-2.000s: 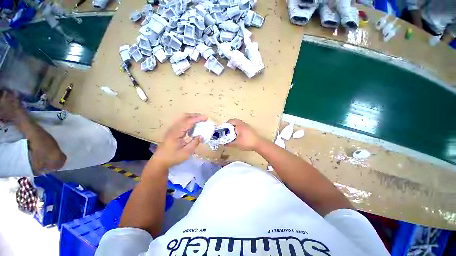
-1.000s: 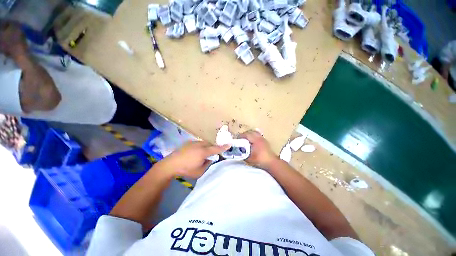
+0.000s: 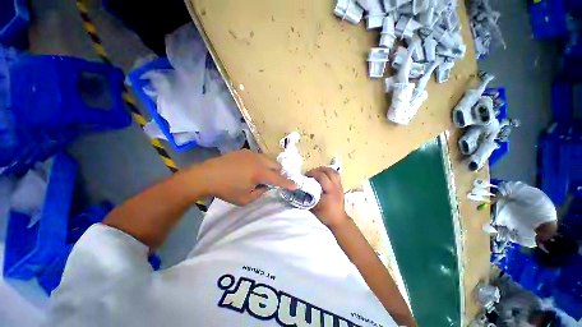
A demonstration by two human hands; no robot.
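Note:
A white jointed assembly (image 3: 291,161) is held low in front of my chest, at the near edge of the cardboard-covered bench (image 3: 306,76). Its wide oval open end, with grey inside, faces me, and a narrower jointed part points away. My right hand (image 3: 328,195) grips its right side. My left hand (image 3: 246,177) is on its left, with a finger across the rim of the oval end; its other fingertips are partly hidden. A small white piece (image 3: 336,163) shows just beyond my right fingers.
White-grey housings (image 3: 378,60) are heaped at the far right of the bench. A green conveyor (image 3: 418,223) runs at right, with tubular housings (image 3: 475,137) beyond it. Blue crates (image 3: 38,204) and a crate of translucent film (image 3: 185,96) stand at left. Another person (image 3: 524,211) is at far right.
The view has turned left, so the heap and belt appear farther right. The assembly's oval end now faces me, with my left hand against its rim. The neighbouring worker at left is out of view.

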